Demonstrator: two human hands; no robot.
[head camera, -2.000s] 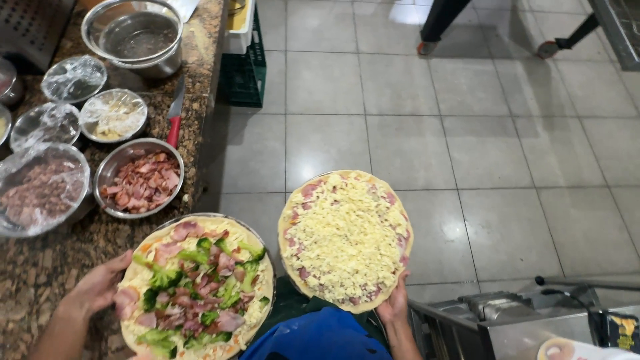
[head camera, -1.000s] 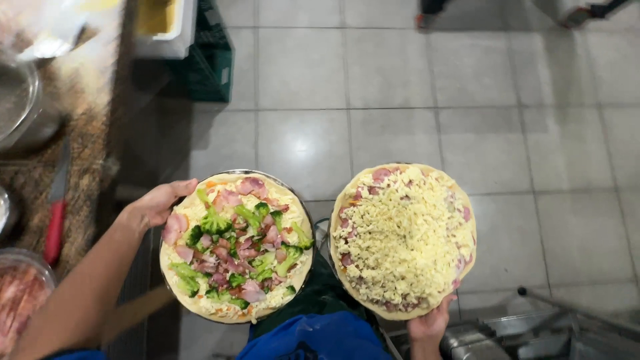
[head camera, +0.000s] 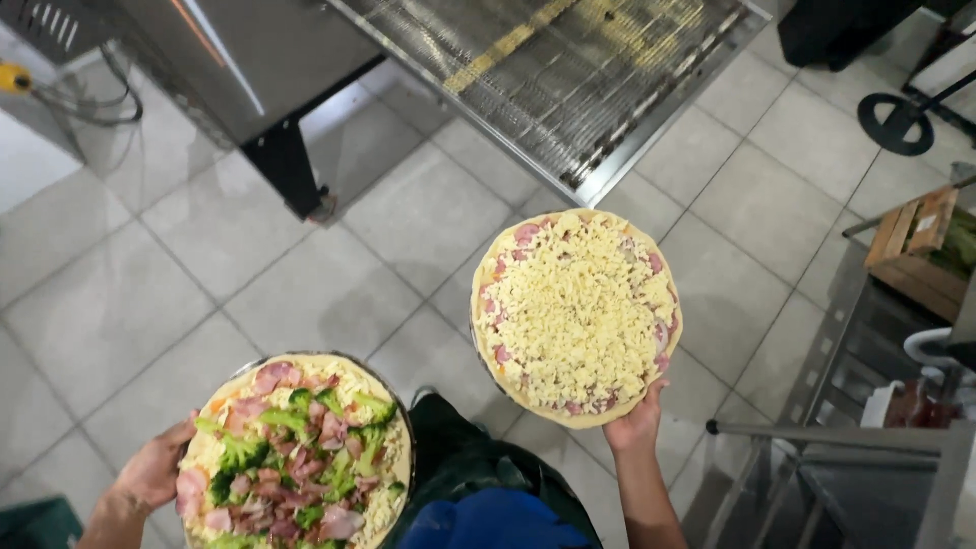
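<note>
My left hand (head camera: 156, 465) grips the left edge of a round pan that bears an unbaked pizza (head camera: 297, 457) with broccoli, chopped bacon, ham slices and grated cheese. The fingers under that pan are hidden. At the centre right, my right hand (head camera: 639, 419) supports a second unbaked pizza (head camera: 576, 320) from its lower right edge. Grated cheese covers this one, with pink ham slices showing near the rim. It is held farther forward than the broccoli pizza, and its far edge comes close to the corner of a metal wire conveyor (head camera: 564, 91).
A dark-legged steel machine (head camera: 229, 76) stands at the upper left beside the conveyor. On the right are a metal rack (head camera: 831, 435), a wooden crate (head camera: 919, 259) with greens, and a round black base (head camera: 896, 123). Grey floor tiles (head camera: 366, 305) lie below.
The view has swung from the stone counter with its bowls to the conveyor. Both hands still hold their pizzas; the cheese-covered one is now farther forward than the broccoli one.
</note>
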